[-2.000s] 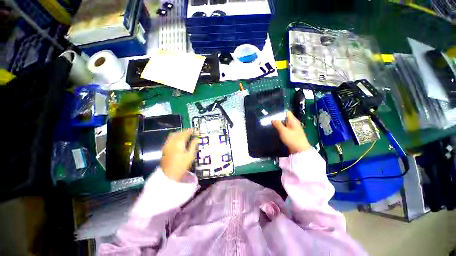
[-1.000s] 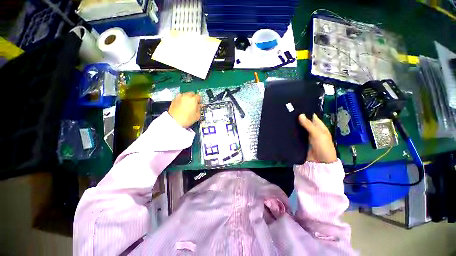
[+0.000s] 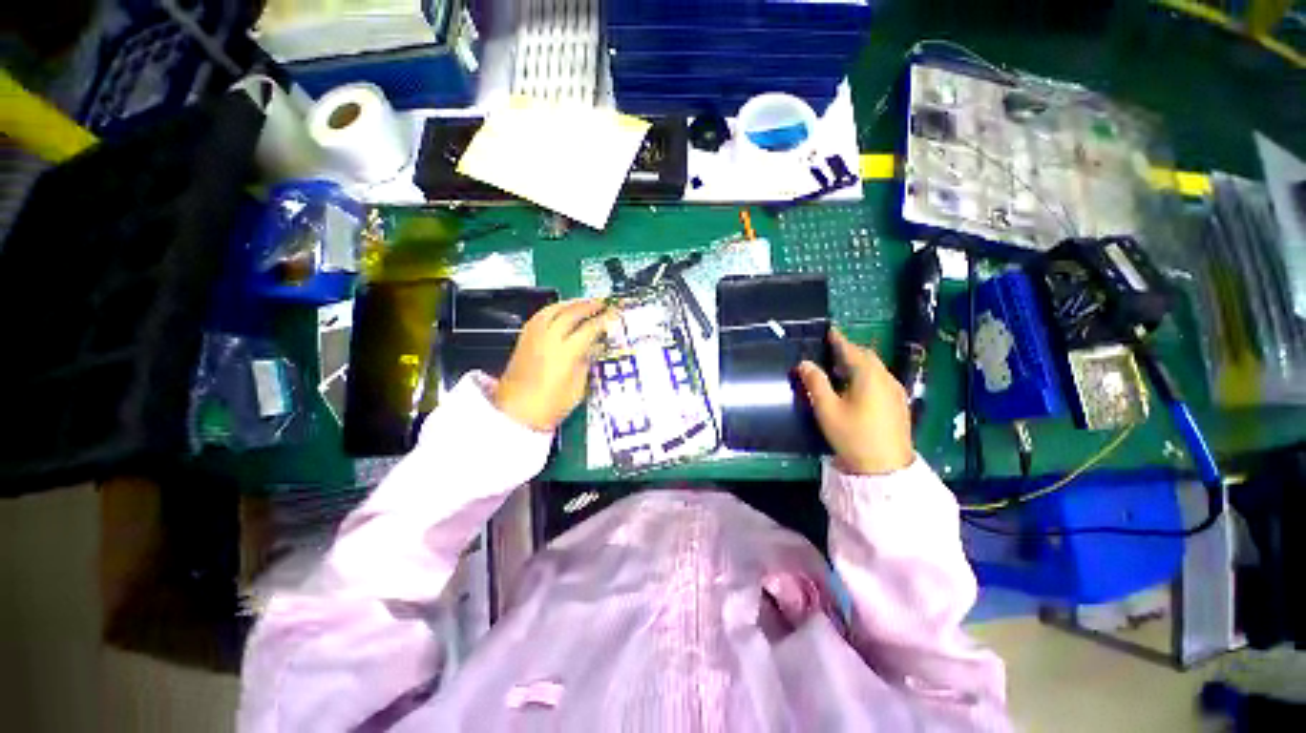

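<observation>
The open tablet housing point(image 3: 656, 387), silver-white with a dark rim and blue-edged squares, lies on bubble wrap in front of me. Black flex strips point(image 3: 693, 304) lie at its top end. My left hand point(image 3: 552, 370) has its bent fingers on the housing's upper left edge; its fingertips are partly hidden. My right hand point(image 3: 865, 411) grips the right edge of a glossy black screen point(image 3: 766, 365), thumb on top. The screen is right beside the housing, with a small white label and a bright reflection.
A second black screen point(image 3: 494, 312) and an amber film-covered slab point(image 3: 390, 365) lie left. A black handheld tool point(image 3: 920, 315), blue device point(image 3: 1011, 351) and black stand point(image 3: 1103, 294) are right. Behind are a tape roll point(image 3: 775, 123), white sheet point(image 3: 556, 155) and parts box point(image 3: 1003, 158).
The screen in my right hand has moved left, close to the housing, and now shows a bright reflection where it looked matte. My left hand stays at the housing's upper left.
</observation>
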